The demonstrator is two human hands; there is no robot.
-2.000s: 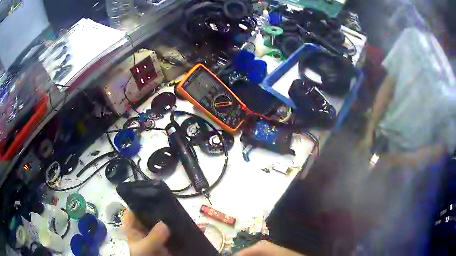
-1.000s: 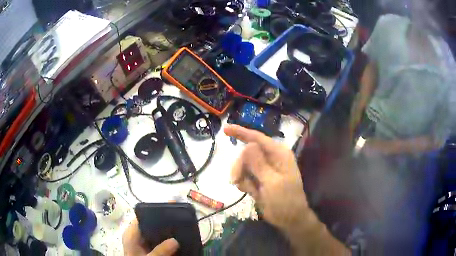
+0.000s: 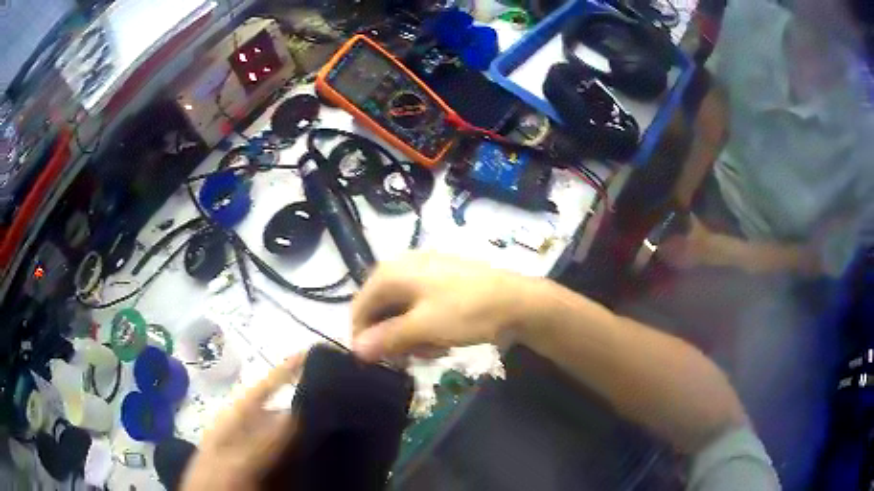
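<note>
A dark flat smartphone (image 3: 350, 422) is low in the middle, its far end tilted up from the bench edge. My left hand (image 3: 247, 430) is blurred and grips the phone along its left side. My right hand (image 3: 436, 309) reaches in from the right, thumb and fingers curled together at the phone's far edge. A thin dark line, perhaps a cable, runs to these fingertips; whether they pinch it is hidden. The black corded hand tool (image 3: 337, 219) lies just beyond my right hand, its lower end covered.
An orange multimeter (image 3: 388, 99) lies beyond the tool, with a blue module (image 3: 498, 168) to its right. Black ear cup parts (image 3: 293, 230) and looped cable surround the tool. Blue cups (image 3: 146, 414) stand lower left. A blue tray (image 3: 661, 123) holds black headphones. A person (image 3: 781, 144) is at right.
My right hand has come down and left from the air over the bench to the phone's far edge. The bench items have shifted up in view. The red stick is now hidden.
</note>
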